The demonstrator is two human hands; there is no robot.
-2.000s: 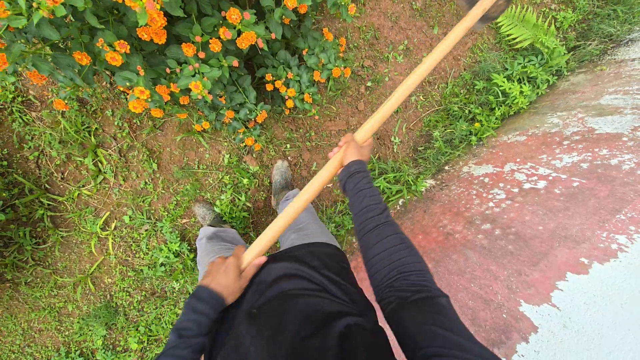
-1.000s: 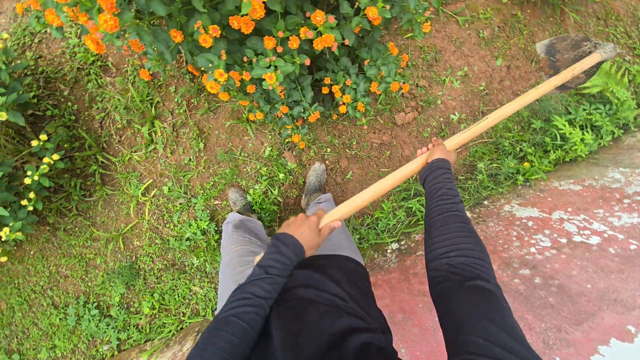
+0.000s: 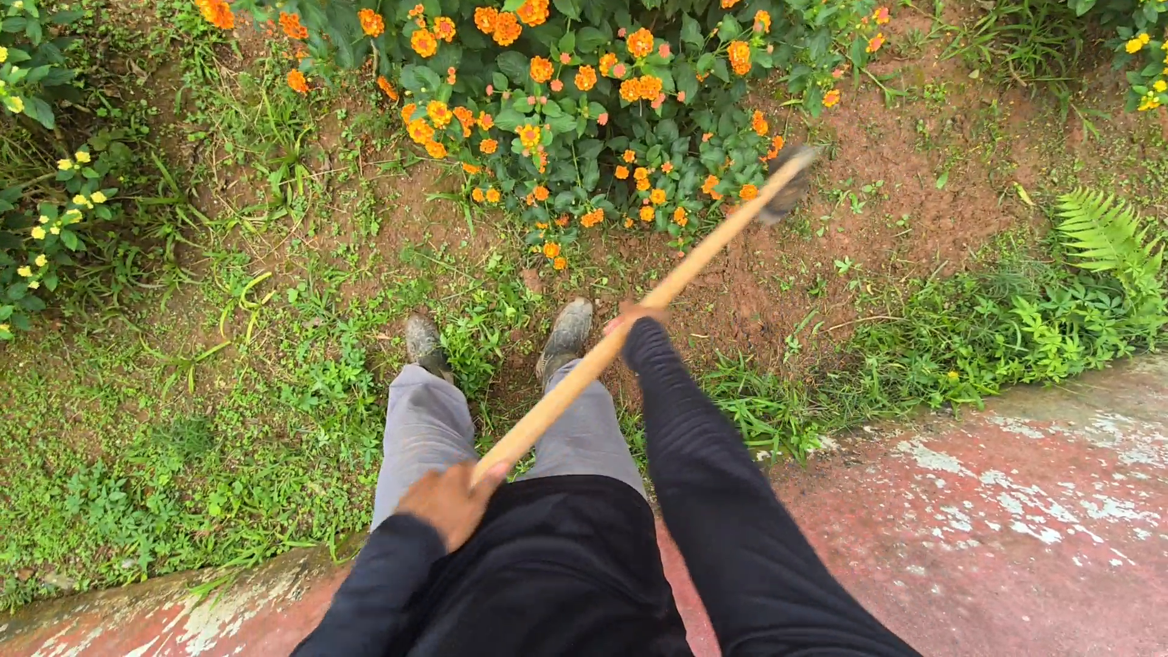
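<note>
A hoe with a long pale wooden handle (image 3: pixel 584 374) runs diagonally from my waist toward the upper right. My left hand (image 3: pixel 449 500) grips the near end of the handle by my hip. Farther along, my right hand (image 3: pixel 636 317) is closed round its middle. The dark hoe head (image 3: pixel 787 185) is blurred and hangs over bare soil at the right edge of a bush with orange flowers (image 3: pixel 584 119). Whether the blade touches the ground I cannot tell.
Two muddy boots, the left (image 3: pixel 424 345) and the right (image 3: pixel 566 333), stand on weedy soil. Behind them lies a red concrete surface with peeling paint (image 3: pixel 985 529). Low weeds and a fern (image 3: pixel 1104 233) line its edge at right. A yellow-flowered bush (image 3: pixel 55 219) grows at left.
The hoe head has come from the weeds near the fern at the far right to beside the orange-flowered bush. Both hands have kept hold of the handle. The view has shifted.
</note>
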